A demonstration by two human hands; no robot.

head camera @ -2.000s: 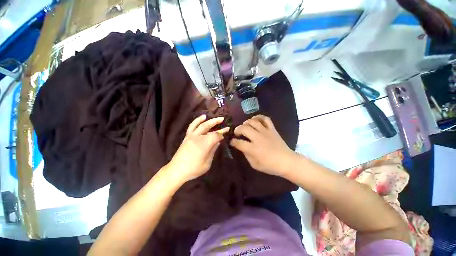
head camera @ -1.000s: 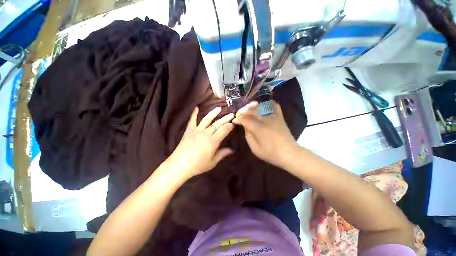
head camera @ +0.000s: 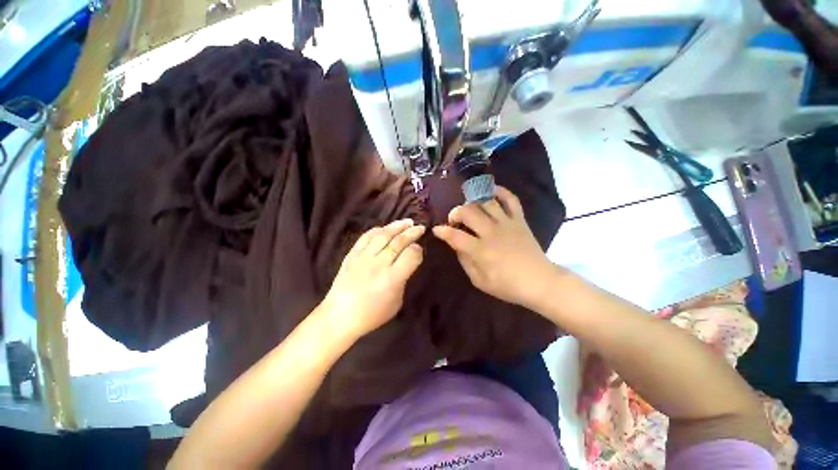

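A large dark brown garment (head camera: 248, 202) is heaped left of the needle and spreads under both hands towards the lap. The presser foot (head camera: 420, 176) stands at the gathered cloth edge. My left hand (head camera: 375, 275) lies on the garment just below the foot, its fingertips on the edge. My right hand (head camera: 496, 243) is opposite, thumb and index fingertips at the same edge, other fingers by the grey knurled knob (head camera: 479, 189). The fingertips of both hands nearly meet and hold the cloth. The cloth under the palms is hidden.
The white sewing machine (head camera: 606, 55) spans the top. Scissors (head camera: 675, 156) and a black-handled tool (head camera: 715, 220) lie at right, beside a pink-purple phone (head camera: 764, 220). A dark tray (head camera: 818, 184) is at far right. Floral cloth (head camera: 634, 404) hangs near the right arm. Brown tape (head camera: 55, 303) edges the table at left.
Both hands have shifted slightly back from the presser foot compared with a second ago. My left fingers are closer together and my left thumb is tucked in. The camera view has shifted a little.
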